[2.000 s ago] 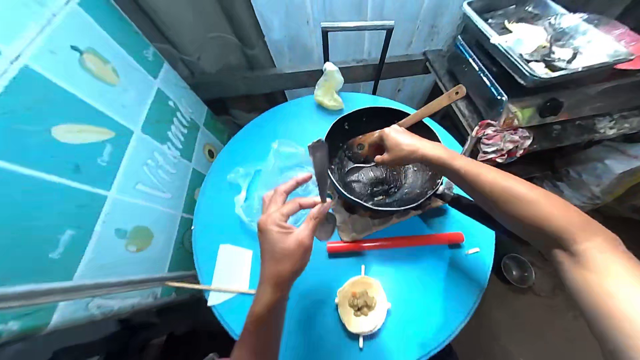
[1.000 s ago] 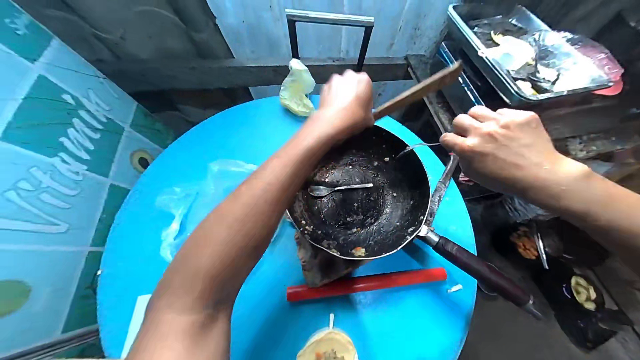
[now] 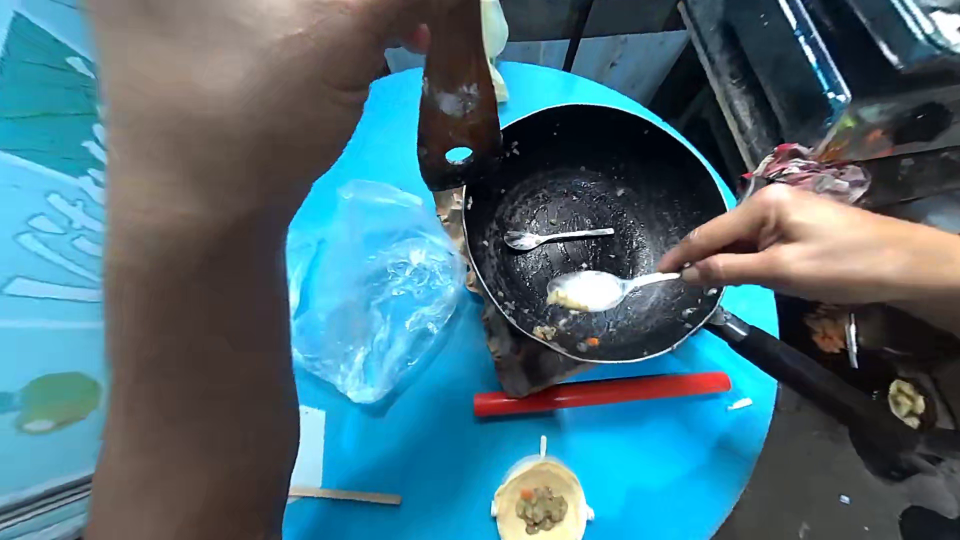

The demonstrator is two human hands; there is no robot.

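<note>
Close to the camera at upper left, my left hand (image 3: 352,37) grips a wooden spatula (image 3: 459,105), its slotted end over the left rim of a black frying pan (image 3: 600,180). My right hand (image 3: 780,240) pinches the handle of a metal spoon (image 3: 592,290) above the pan's lower right; some food clings to its bowl. A second, smaller spoon (image 3: 559,237) lies in the pan among food bits. Below, a round dough wrapper (image 3: 541,480) in a small mould holds a mound of chopped filling.
The blue round table (image 3: 420,450) bears a clear plastic bag (image 3: 375,292), a red tube (image 3: 600,394) below the pan and a thin wooden stick (image 3: 345,496). The pan's handle (image 3: 787,367) juts to the lower right. A rack (image 3: 750,82) stands at upper right.
My left hand has come from over the pan's top edge toward the camera at upper left with the spatula. My right hand has moved the spoon from the pan's right rim over its inside.
</note>
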